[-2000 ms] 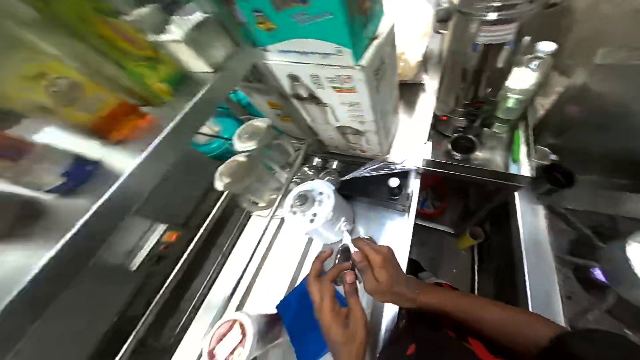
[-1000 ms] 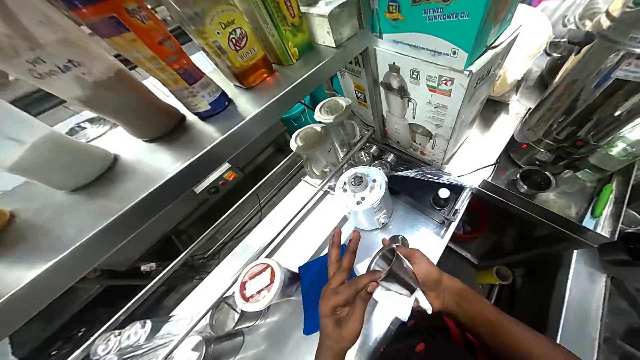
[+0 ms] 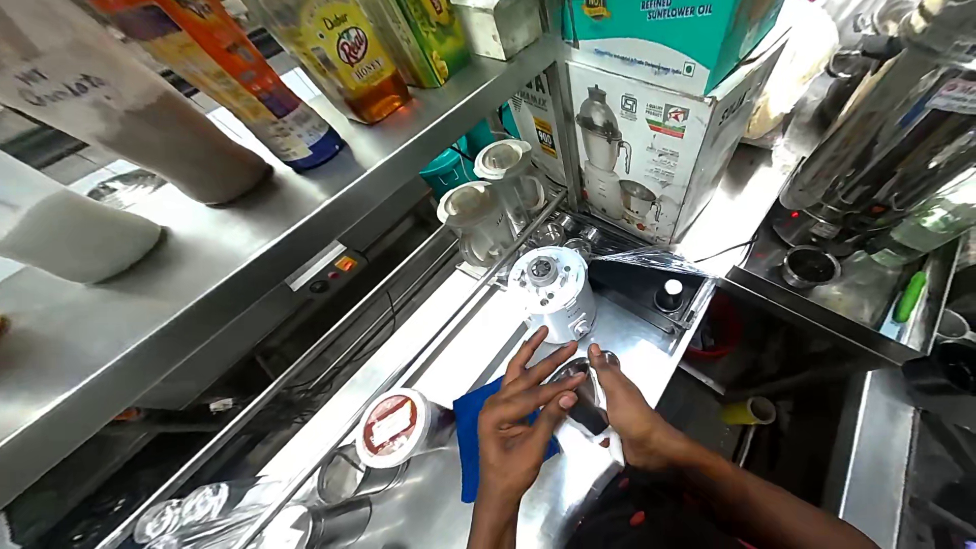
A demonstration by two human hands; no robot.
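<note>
My right hand [image 3: 637,423] holds a small shiny metal cup [image 3: 585,396] over the steel counter. Beside it, my left hand [image 3: 518,427] is raised with its fingers spread, the fingertips close to the cup and partly in front of it. Whether they touch it I cannot tell. Just beyond both hands stands a white mixer-grinder base [image 3: 553,293] with its coupler uncovered. A blue cloth [image 3: 469,438] lies on the counter under and left of my left hand. White material, perhaps cloth or paper, shows below the cup.
A lidded tub [image 3: 393,427] and steel containers [image 3: 343,473] stand at left. Two blender jars [image 3: 476,217] stand behind the base, near a mixer carton [image 3: 640,152]. A steel shelf [image 3: 305,229] with bottles runs across the upper left. A dark bottle with white cap [image 3: 669,296] is at right.
Two seconds ago both hands were together at the metal piece. Since then my left hand has come away with spread fingers, while my right hand keeps the cup. The view has shifted and shows more shelf.
</note>
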